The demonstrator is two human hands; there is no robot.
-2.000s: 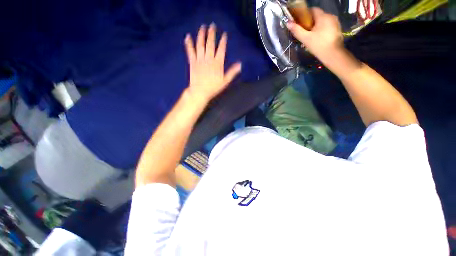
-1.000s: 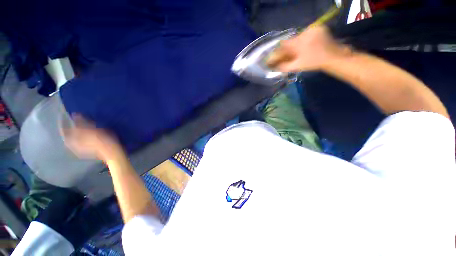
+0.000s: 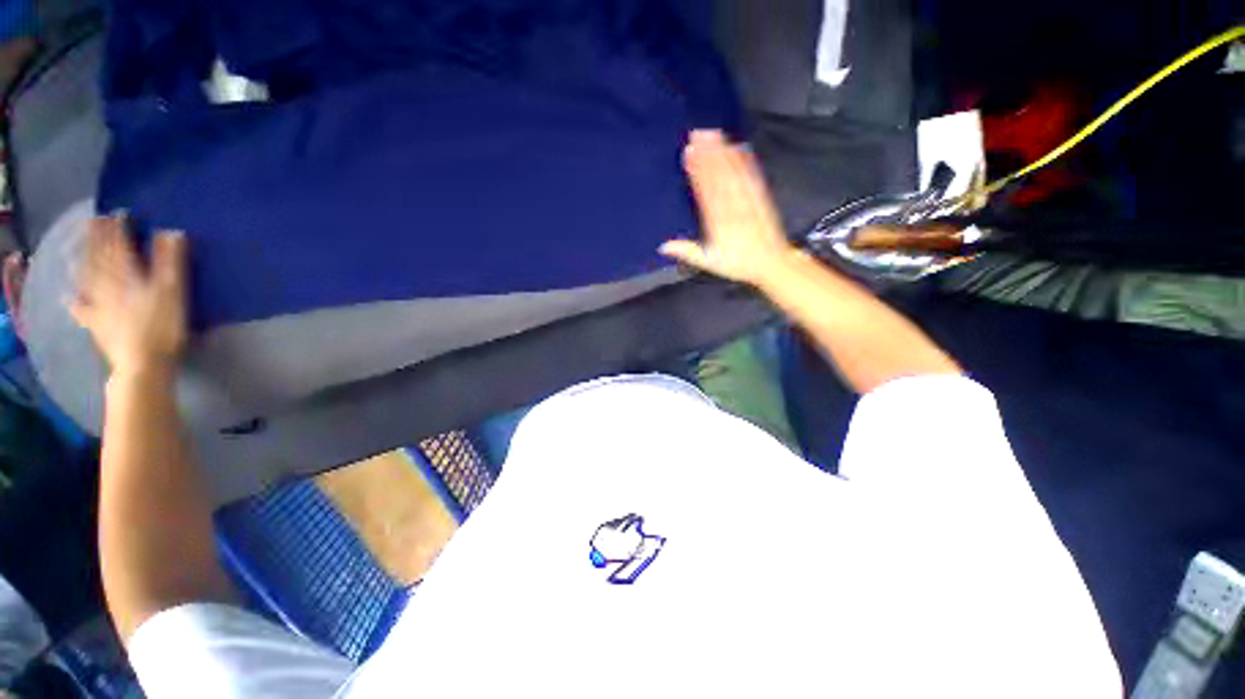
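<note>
The navy garment (image 3: 437,191) lies spread over the grey pressing board (image 3: 355,341), whose rounded end shows at the left. My left hand (image 3: 133,294) is at the garment's left edge, slightly blurred, fingers up; whether it pinches the cloth cannot be told. My right hand (image 3: 735,212) lies flat with fingers apart at the garment's right edge, holding nothing. The silver steam iron (image 3: 894,235) with its brown handle stands parked to the right of my right hand, with no hand on it.
A yellow hose (image 3: 1120,103) runs from the iron to the upper right. A white card (image 3: 952,148) is behind the iron. Blue crates (image 3: 307,553) with a tan piece (image 3: 392,512) lie below the board. A white power strip (image 3: 1201,608) is at the lower right.
My right hand has let go of the iron, now parked at the right, and moved onto the garment. My left hand has moved left. The garment's front edge now lies farther back, showing more board.
</note>
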